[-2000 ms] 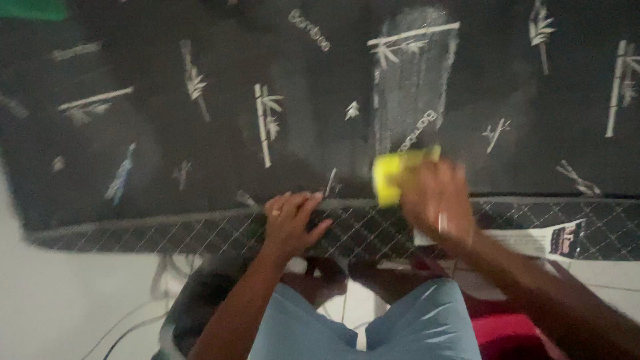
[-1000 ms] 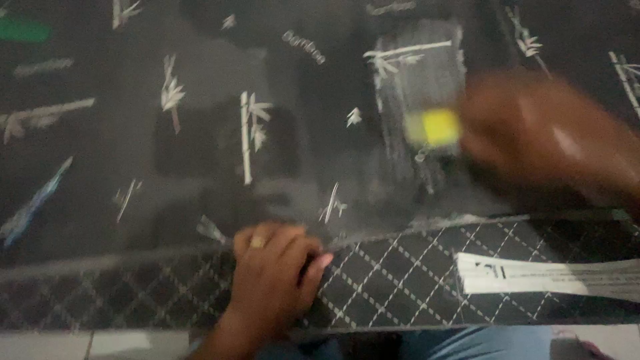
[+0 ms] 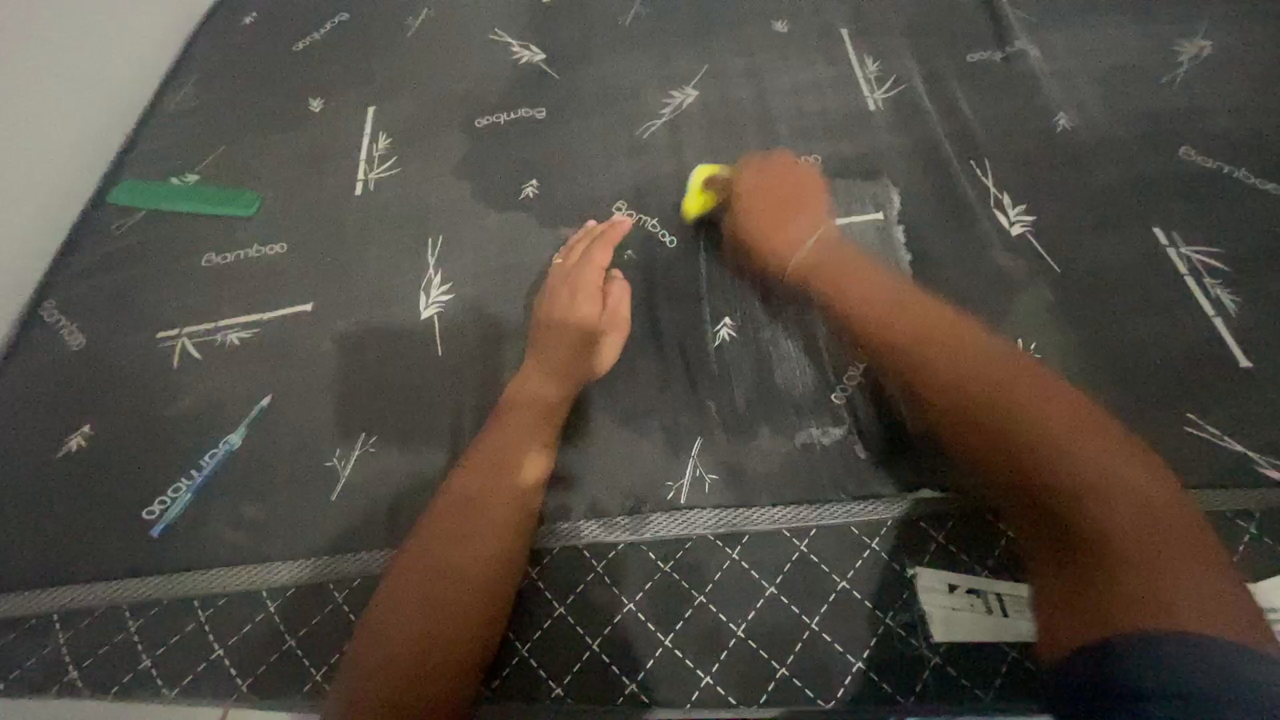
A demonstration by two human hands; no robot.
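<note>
A dark mattress [image 3: 600, 440] with a printed bamboo pattern fills most of the head view. My right hand [image 3: 780, 215], blurred, grips a small yellow object [image 3: 705, 192], perhaps a sponge or scraper, against the mattress top. Below and around that hand a whitish, roughly rectangular smeared patch [image 3: 790, 370] marks the fabric, partly covered by my right forearm. Left of the yellow object, my left hand [image 3: 585, 300] rests on the fabric, fingers extended and holding nothing; one finger wears a ring.
A green flat case or bar [image 3: 185, 198] lies at the upper left of the mattress. A blue pen [image 3: 210, 468] lies at the lower left. A white printed label [image 3: 975, 607] is on the quilted side border [image 3: 700, 620], beside my right forearm.
Both hands have moved farther up over the mattress from near its front edge. The yellow object has moved with my right hand to the upper left of the smeared patch. The view has shifted.
</note>
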